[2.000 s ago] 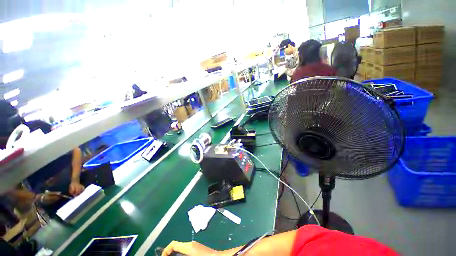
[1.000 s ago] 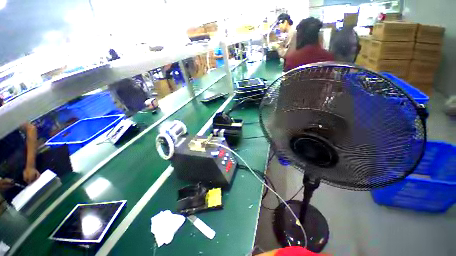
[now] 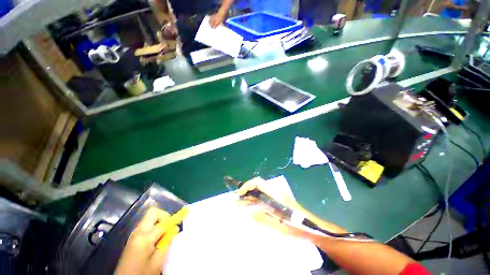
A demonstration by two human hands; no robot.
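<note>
My right hand holds the black soldering iron like a pen, its tip pointing left just past the upper edge of the white pad. The iron's cord trails right along my forearm. My left hand, with yellow finger cots on the fingertips, is at the pad's left edge, beside the black panel backs piled at left. Its fingers are bent; I see nothing held in it, but the finger undersides are hidden.
A solar panel lies face up on the green line. The black soldering station, white-rimmed reel, iron stand with yellow sponge, white tissue and white strip are at right. A person's hand holds white sheets opposite.
The view has swung left and down, bringing in the pad, the black panels and both my hands. The soldering station and panel now appear farther right. The fan is out of view.
</note>
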